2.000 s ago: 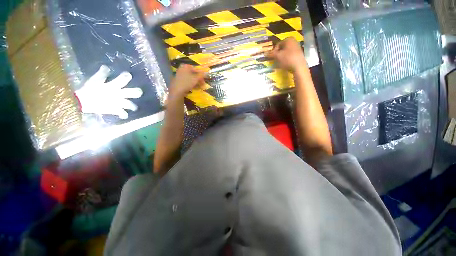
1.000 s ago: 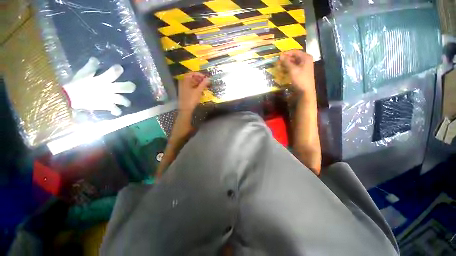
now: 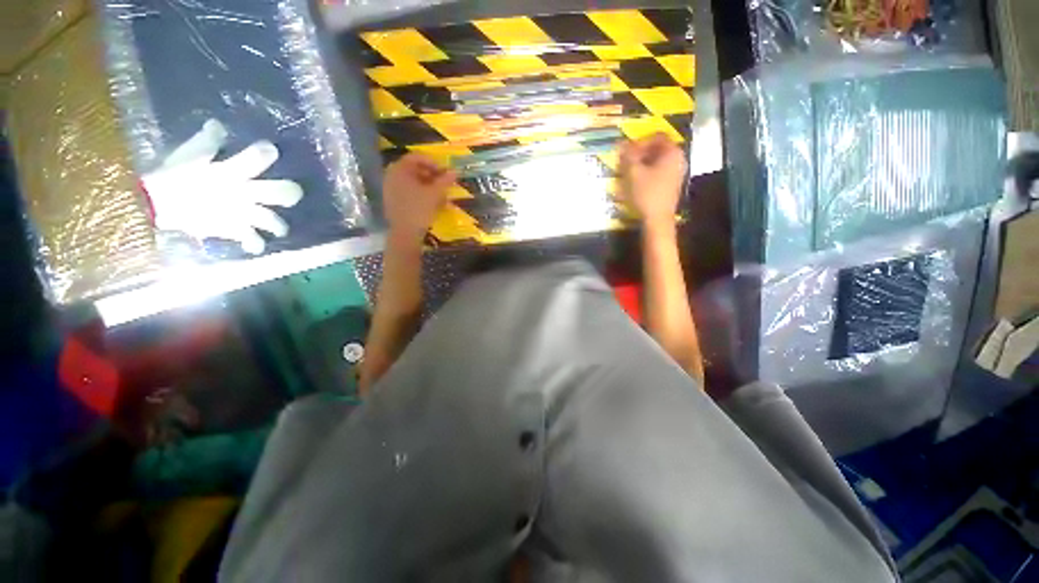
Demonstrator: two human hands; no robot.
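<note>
A yellow-black checkered board lies in front of me, with thin grey, orange and teal strips across its middle. Bright glare covers its near part. My left hand is at the board's left side, fingertips pinched together. My right hand is at its right side, fingertips pinched too. A thin teal strip runs between the two hands. Glare and blur hide whether the fingertips grip its ends.
A white glove lies on a dark film-covered sheet at left, beside a yellow-tan ribbed sheet. At right are a teal sheet, a small black piece in film and tangled orange-yellow offcuts.
The view has shifted, and the tangled offcuts now show at the top right. My right hand has come slightly inward and left. Both hands stay at the board's sides.
</note>
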